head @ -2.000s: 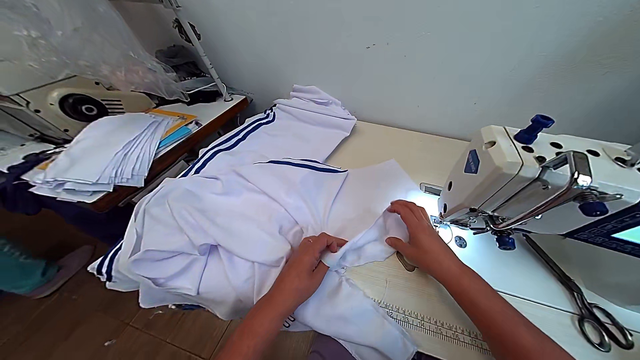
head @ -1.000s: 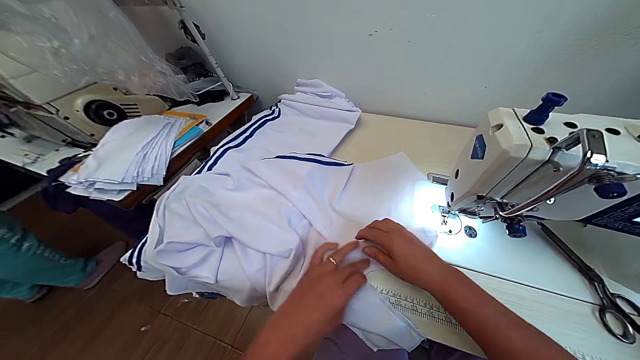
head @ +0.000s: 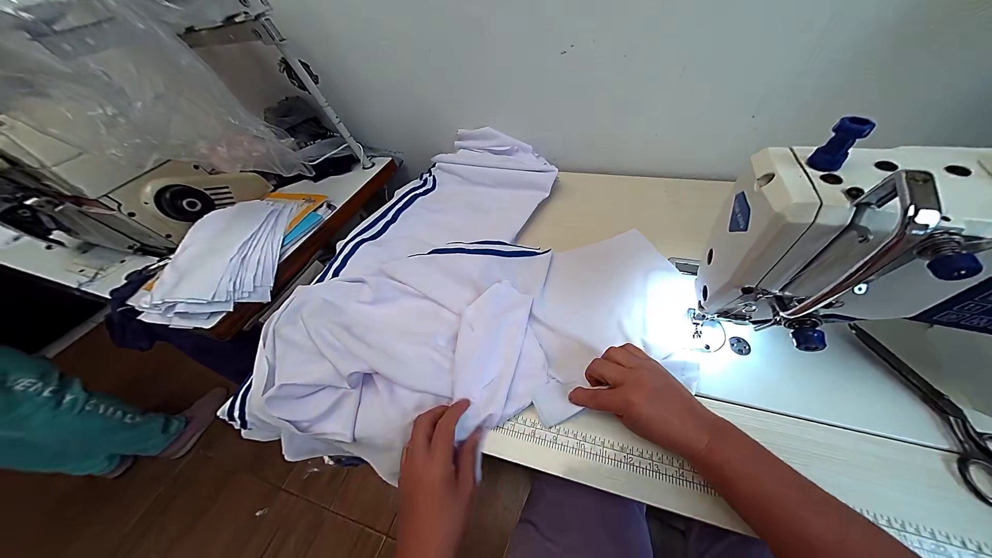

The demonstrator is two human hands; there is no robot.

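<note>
White fabric with navy stripes (head: pixel 372 318) lies heaped over the left part of the sewing table. My left hand (head: pixel 440 457) pinches a folded flap of it at the table's front edge. My right hand (head: pixel 639 391) rests on a flat white fabric panel (head: pixel 597 302), fingers curled at its lower edge; whether they grip it is hard to tell. That panel reaches to the lit needle area of a white industrial sewing machine (head: pixel 775 225), right of my right hand. A printed measuring scale (head: pixel 604 453) runs along the table's front.
Black-handled scissors (head: pixel 942 407) lie at the right, beside the machine. At the left, a stack of white cut pieces (head: pixel 225 256) sits by a second sewing machine (head: pixel 186 198) under clear plastic. A person's leg in teal trousers (head: pixel 70 418) shows at the lower left.
My hands, together on the fabric a second ago, are now apart. My left hand has drawn a flap toward the front edge, and the panel near the needle lies more spread out.
</note>
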